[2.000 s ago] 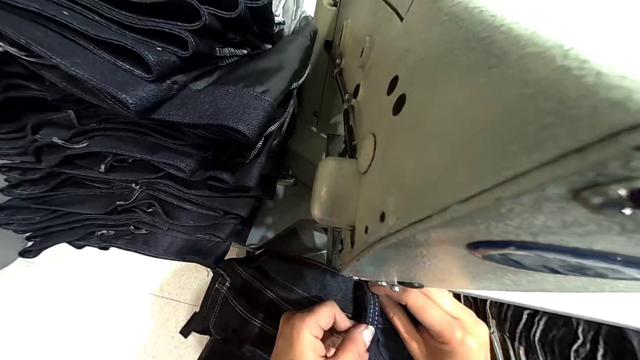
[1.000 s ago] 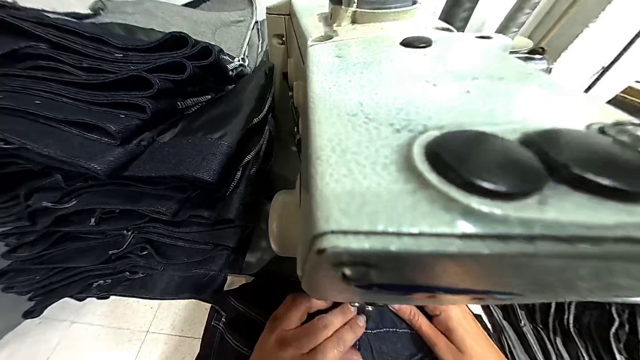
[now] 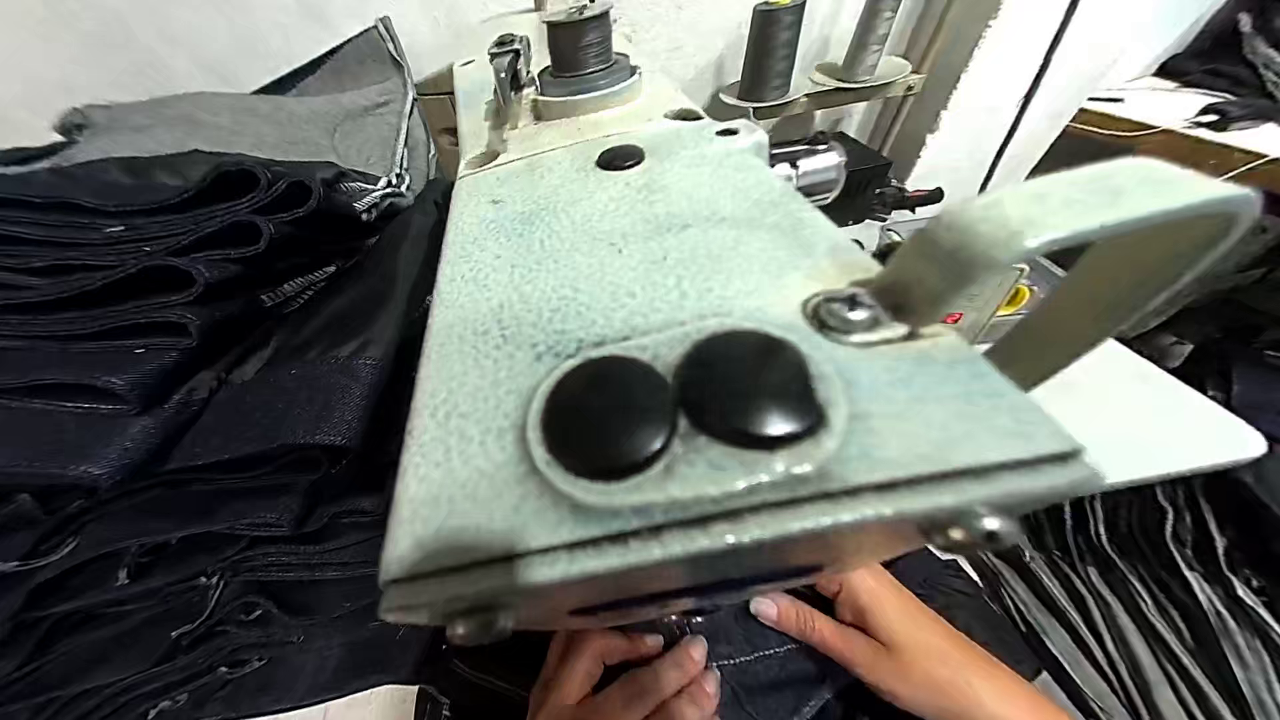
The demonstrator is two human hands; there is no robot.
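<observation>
Dark denim fabric (image 3: 760, 665) with a light seam lies under the front end of a pale green industrial sewing machine (image 3: 640, 270). Just left of the presser foot (image 3: 682, 627), my left hand (image 3: 630, 675) pinches the denim, its fingertips close to the foot. My right hand (image 3: 860, 635) rests on the denim to the right of the foot, thumb extended and fingers partly hidden beneath the machine head. The needle itself cannot be made out.
Stacked dark denim pieces (image 3: 180, 420) fill the left side, with grey cloth (image 3: 330, 125) behind. Thread cones (image 3: 772, 50) stand at the back. More folded denim (image 3: 1150, 590) hangs at lower right, below a white table edge (image 3: 1150, 420).
The view has swung up and shifted over the machine's top. Both hands remain at the denim near the presser foot; the left fingers are now beside the foot.
</observation>
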